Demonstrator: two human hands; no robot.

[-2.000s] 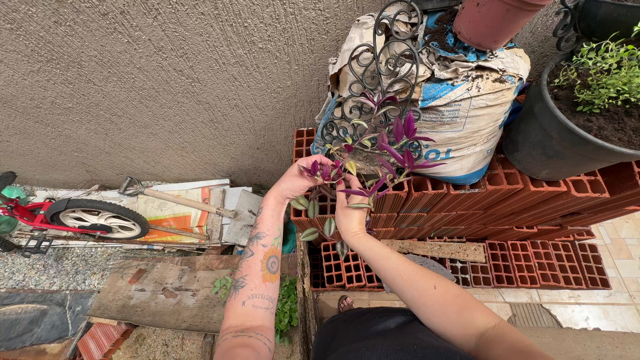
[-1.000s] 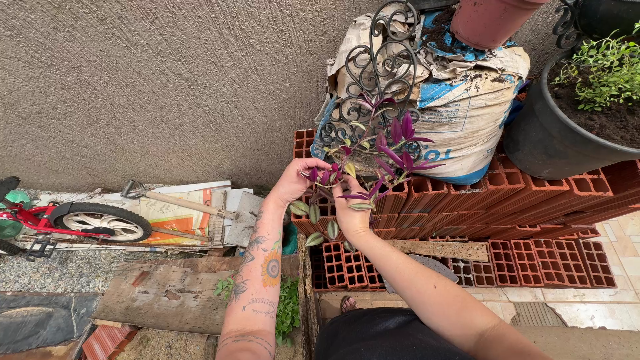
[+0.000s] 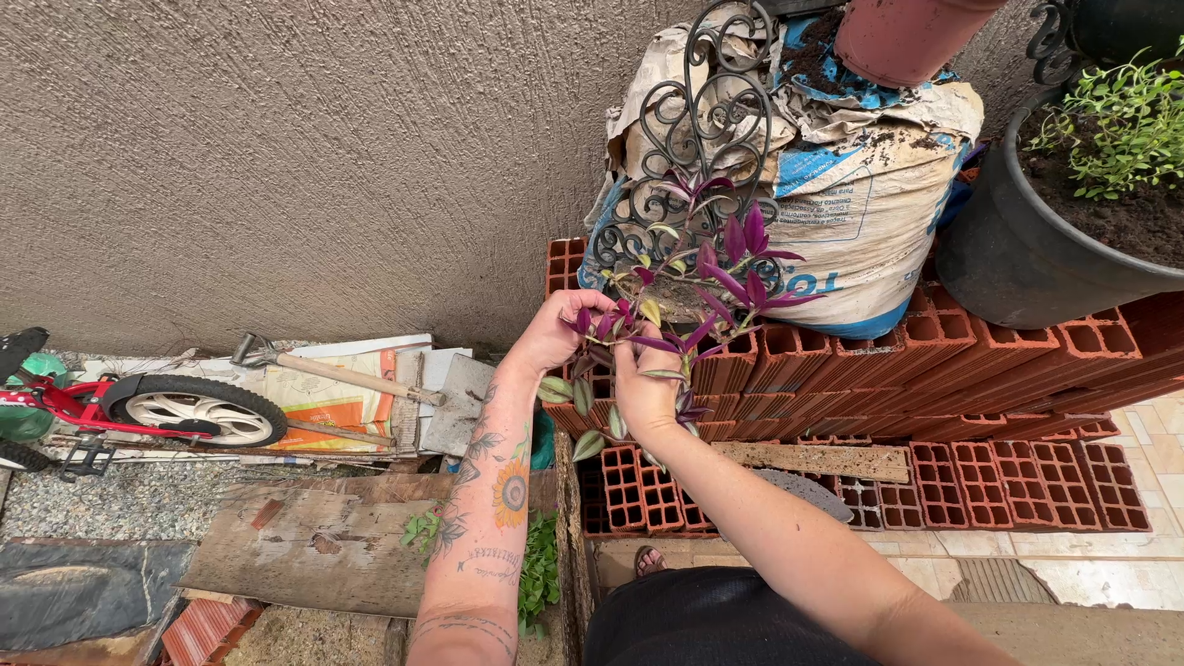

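Observation:
A trailing plant with purple and striped green leaves (image 3: 731, 268) spreads over a black wrought-iron scroll stand (image 3: 717, 120), beside a torn paper sack (image 3: 860, 194). At the plant's left side, my left hand (image 3: 555, 328) has its fingertips closed on the stems among small purple leaves. My right hand (image 3: 645, 384) is just below and to the right, its thumb and fingers at the stems by a yellowish leaf. The fingertips of both hands are partly covered by foliage. Longer striped leaves (image 3: 583, 398) hang down beneath my hands.
Stacked hollow red bricks (image 3: 925, 361) run under the sack and a black plant pot (image 3: 1017, 250). A reddish pot (image 3: 902, 42) rests on top of the sack. At the left are a shovel (image 3: 361, 375), a red child's bicycle (image 3: 69, 402) and boards (image 3: 314, 536) by the textured wall (image 3: 277, 166).

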